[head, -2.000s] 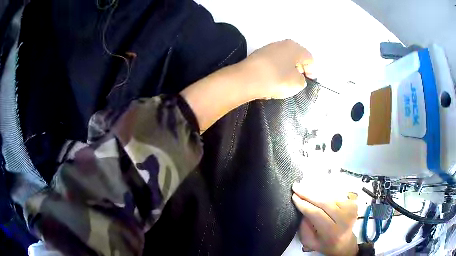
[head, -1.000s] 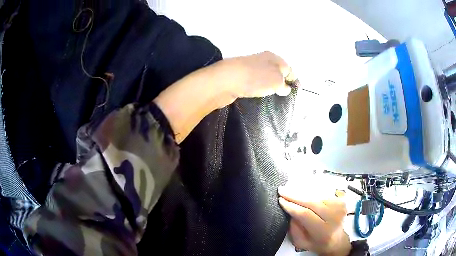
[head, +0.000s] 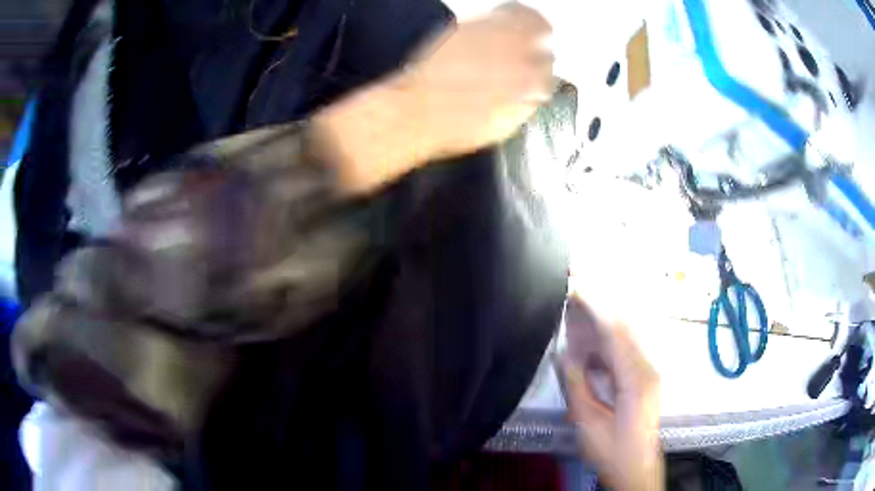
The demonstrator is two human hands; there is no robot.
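Observation:
A large dark garment (head: 451, 316) lies over the left and middle of the white machine table, its right side under the machine's glare. My left hand (head: 499, 77), in a camouflage sleeve, is blurred and closed on the garment's upper edge, near the machine head. My right hand (head: 614, 384) is at the garment's right edge, low in the view, its fingers curled. Whether it holds the cloth cannot be told. The white machine head with a blue stripe (head: 710, 58) is at the upper right. Needle and presser foot are lost in glare.
Scissors with blue handles (head: 739, 326) lie on the table at the right. A dark tool (head: 823, 374) is near the right rim. A measuring tape strip (head: 729, 422) runs along the table's front edge. A pale cloth strip (head: 91, 153) shows at the far left.
The view has shifted, so the machine head sits higher and more of the scissors and front edge shows. My left hand appears higher in the picture. My right hand's fingers look more curled.

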